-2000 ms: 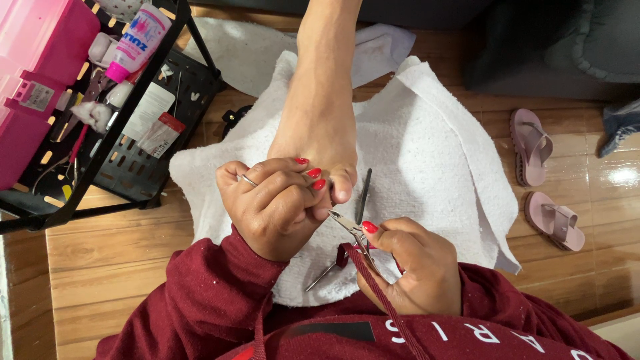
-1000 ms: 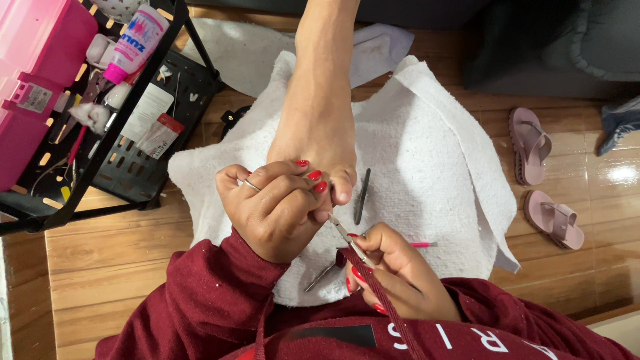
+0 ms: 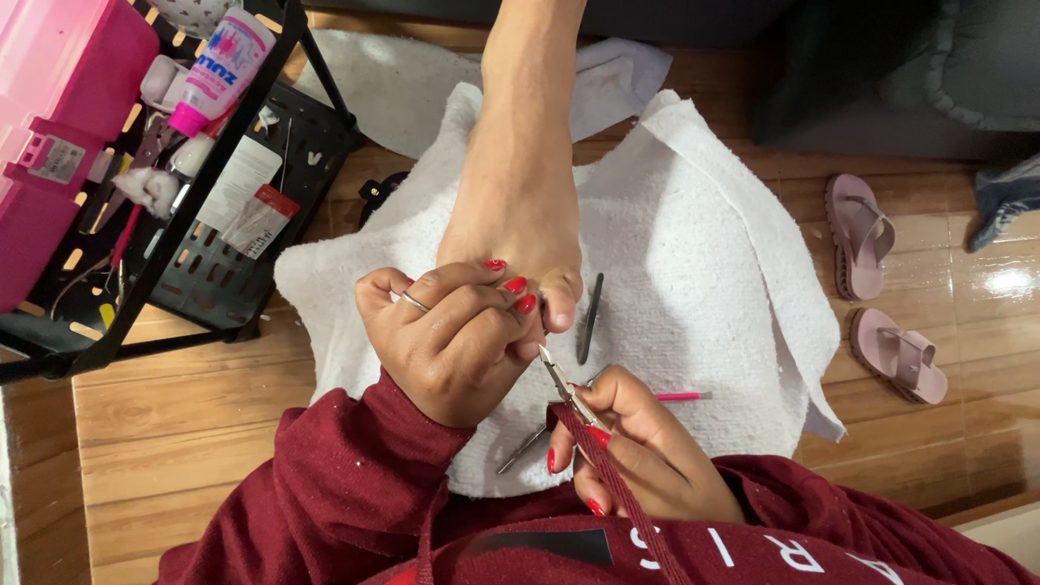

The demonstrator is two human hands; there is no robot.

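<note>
Another person's bare foot [image 3: 520, 203] rests on a white towel [image 3: 699, 244], toes toward me. My left hand [image 3: 455, 337] is closed around the smaller toes, with the big toe [image 3: 559, 301] showing beside my fingertips. Metal cuticle nippers [image 3: 561, 380] are in my right hand [image 3: 642, 455], their tips touching or very near a toe by my left fingers. A maroon hoodie cord [image 3: 613, 479] hangs across the nipper handles and partly hides them. On the towel lie a dark nail file [image 3: 591, 318], a thin metal tool [image 3: 522, 449] and a pink-handled tool [image 3: 678, 396].
A black cart [image 3: 284, 187] at the left holds a pink case [image 3: 73, 122], an acetone bottle [image 3: 223, 69], cotton [image 3: 150, 188] and several small tools. Pink sandals [image 3: 861, 236] stand on the wooden floor at the right. Dark upholstered furniture [image 3: 877, 97] is at the upper right.
My right hand has shifted its hold on the nippers and turned, uncovering the pink-handled tool that was hidden two seconds ago. My left hand stays around the toes.
</note>
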